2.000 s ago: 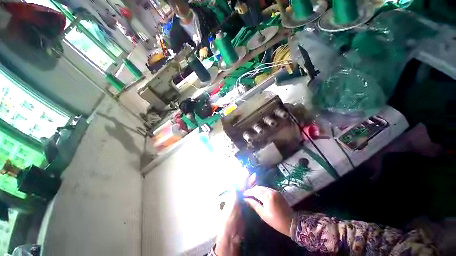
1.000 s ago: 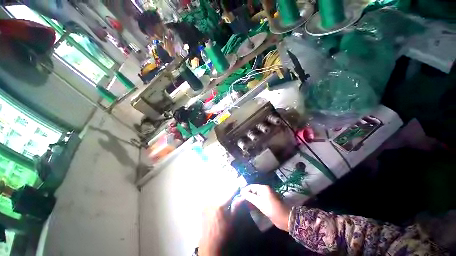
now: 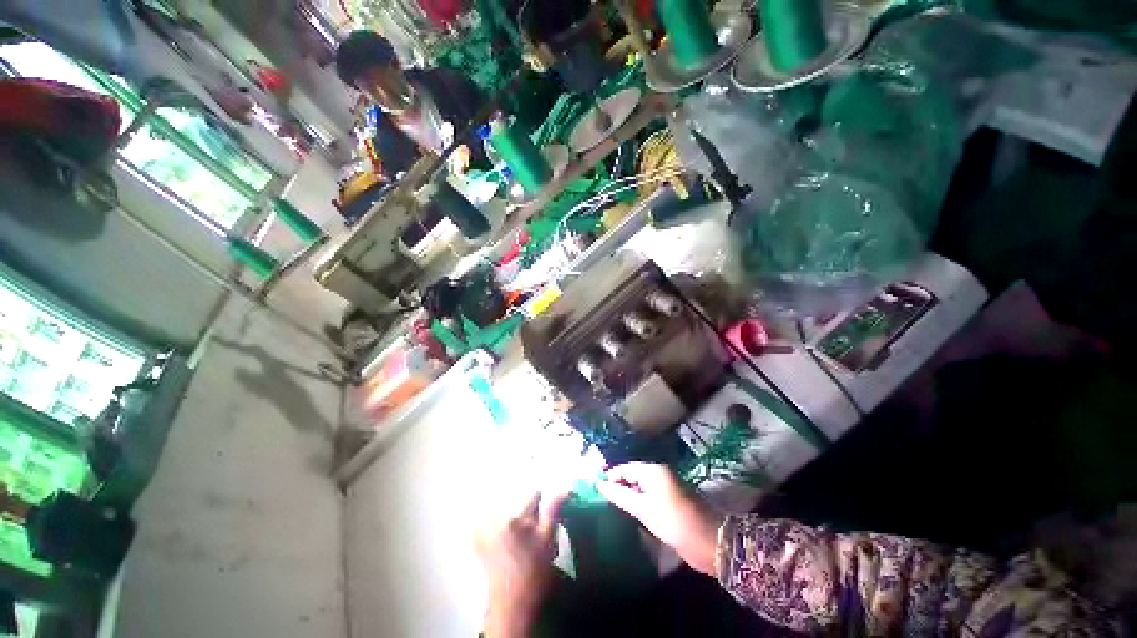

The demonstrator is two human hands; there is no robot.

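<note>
A green fabric piece [image 3: 604, 533] lies between my hands at the needle area of the grey-brown overlock machine [image 3: 636, 355], its upper part washed out by the lamp glare. My right hand [image 3: 663, 505] pinches the fabric's right edge between thumb and fingers, just below the machine head. My left hand [image 3: 521, 548] is on the left side of the fabric, fingertips on its edge, partly washed out; I cannot tell how firmly it holds. The needle and presser foot are hidden by glare.
Green thread trimmings [image 3: 729, 451] lie right of the needle area. A red-pink ring [image 3: 748, 337] and a dark rectangular card [image 3: 873, 327] lie on the table end. A clear plastic bag [image 3: 835, 231] and green thread cones [image 3: 794, 35] stand behind. A person [image 3: 405, 106] sits at another machine.
My left hand has moved left, away from my right hand, and more green fabric shows between them. The camera view has shifted slightly, and the other person's head is more in view.
</note>
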